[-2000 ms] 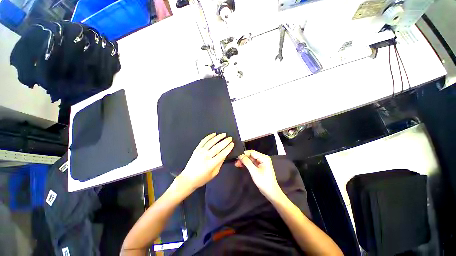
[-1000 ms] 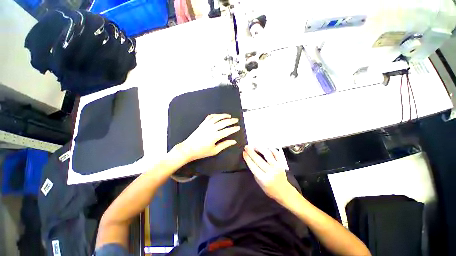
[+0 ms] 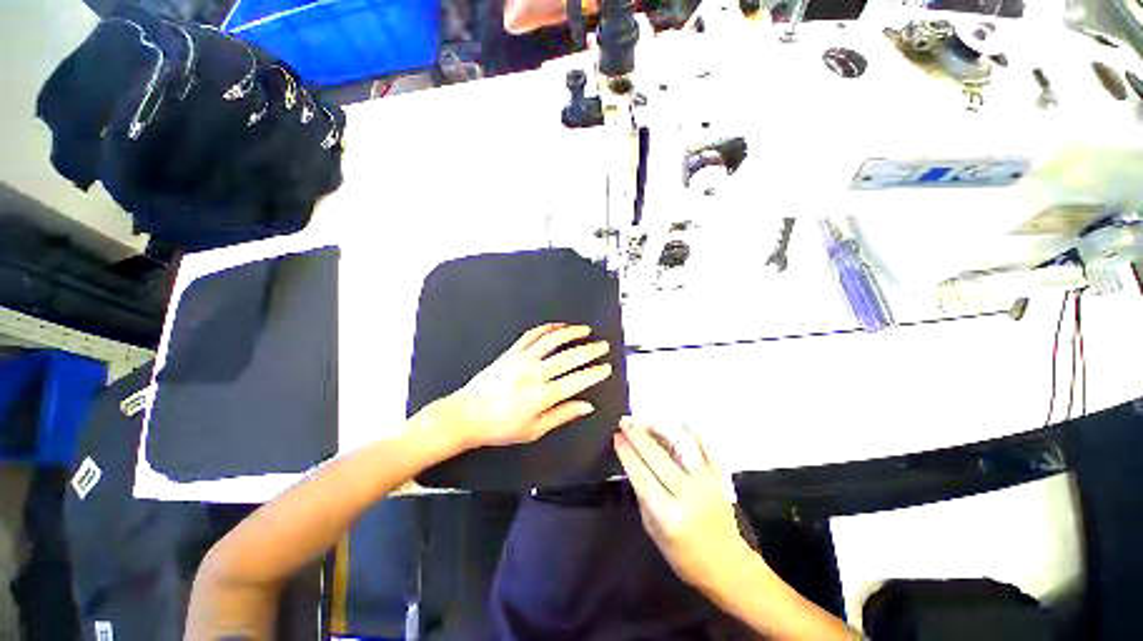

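A black fabric panel [image 3: 489,313] with rounded corners lies flat on the white table, its top right corner at the needle area [image 3: 612,251] of the sewing machine. My left hand [image 3: 533,388] lies flat on the panel with its fingers spread, pressing it without gripping. My right hand [image 3: 677,488] is at the panel's lower right edge, its fingertips touching the edge and the table. Whether the right fingers pinch the edge cannot be told. The needle itself is too small and bright to make out.
Another black panel [image 3: 263,376] lies at the table's left end. A bulky black pile with zippers [image 3: 201,138] and a blue bin [image 3: 351,38] are at the upper left. A purple-handled tool [image 3: 857,278] and a small wrench [image 3: 782,244] lie under the machine arm [image 3: 802,113]. Black pieces [image 3: 953,610] lie lower right.
The view has tilted upward, showing more of the machine. Since the first frame, my left hand has moved up the panel and spread, and my right hand has let go of the lower corner and flattened beside the edge.
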